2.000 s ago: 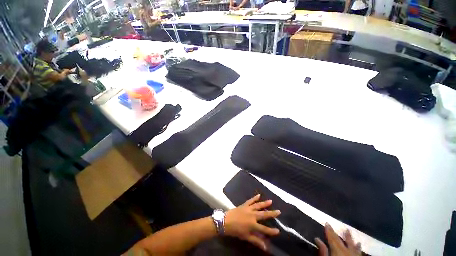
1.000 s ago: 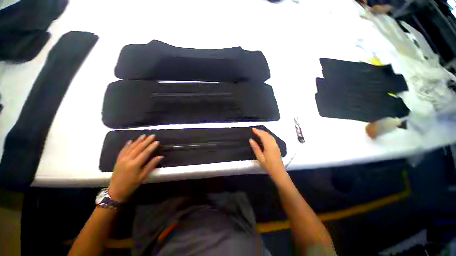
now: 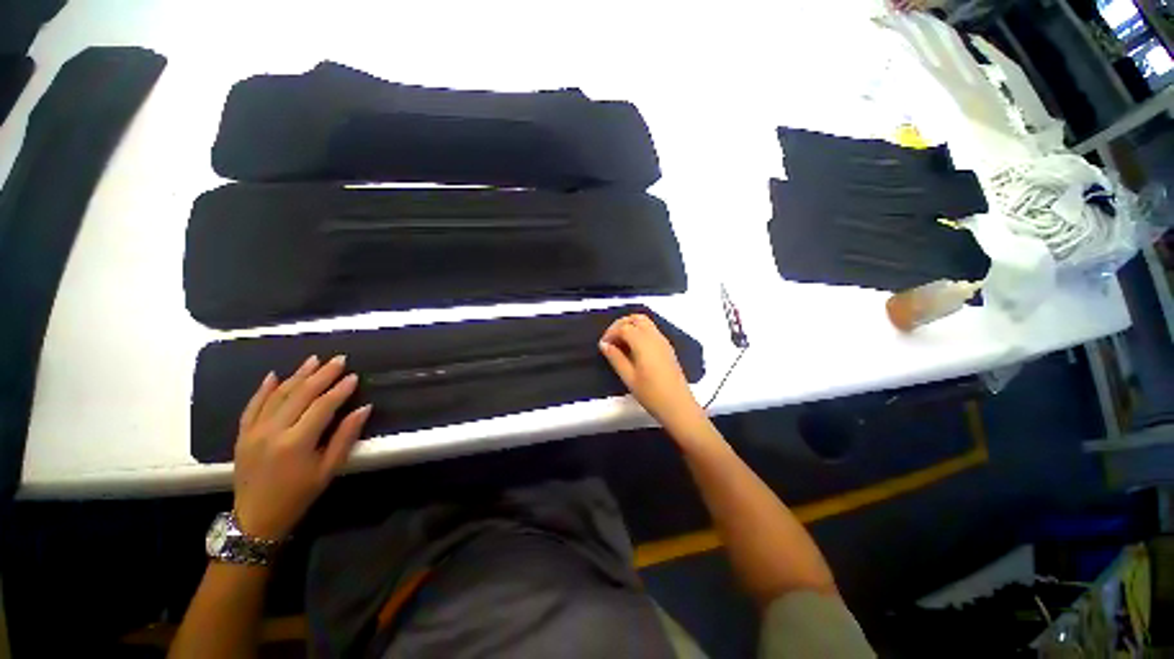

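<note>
The nearest slotted black panel (image 3: 476, 399) lies along the table's front edge, its thin slot partly showing light. My left hand (image 3: 296, 435), with a metal watch on the wrist, rests flat on the panel's left part with fingers spread, holding nothing. My right hand (image 3: 644, 363) is at the slot's right end, thumb and fingertips drawn together on the panel; whether something small is pinched there is hidden. Two more long black panels lie behind it, a slotted middle one (image 3: 438, 258) and a rear one (image 3: 438, 135).
Thread snips (image 3: 733, 315) on a cord lie right of the panels. Stacked short black pieces (image 3: 869, 213) and a bottle with amber contents (image 3: 917, 306) lie further right, near a whitish bundle (image 3: 1056, 206). A long black piece (image 3: 65, 193) lies slantwise at left.
Since one second ago, my right thumb and fingers have closed together at the slot's right end. My left hand stays flat on the panel. The view has turned, shifting the table contents leftward.
</note>
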